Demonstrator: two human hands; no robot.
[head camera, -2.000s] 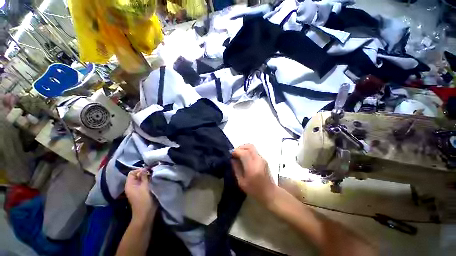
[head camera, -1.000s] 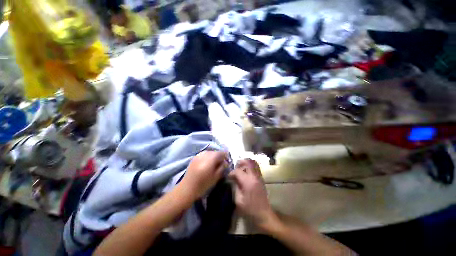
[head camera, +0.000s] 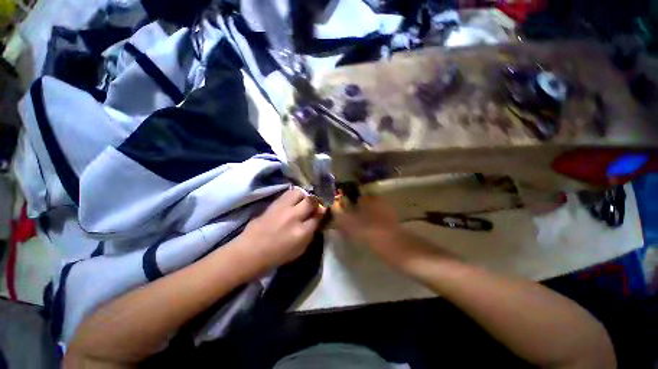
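Observation:
The panelled garment piece (head camera: 159, 194), pale grey with black bands and blocks, lies bunched left of the needle area. My left hand (head camera: 285, 223) holds its edge close to the presser foot (head camera: 325, 189) of the lockstitch machine (head camera: 462, 101). My right hand (head camera: 364, 220) is blurred, just right of the presser foot under the head; its fingertips are partly hidden, and I cannot tell if it grips cloth. The thread snips (head camera: 458, 221) lie on the bed right of my right hand.
The machine's red side panel with a blue lit display (head camera: 626, 165) is at the right. Black looped handles, perhaps scissors (head camera: 613, 205), lie near it. More black and white cloth (head camera: 361, 21) is heaped behind the machine. A red strip (head camera: 20, 238) shows at the left table edge.
The view has moved in over the machine. From holding the garment left of the machine, both hands have come to the presser foot, bringing the cloth edge along. The yellow bag has left the view.

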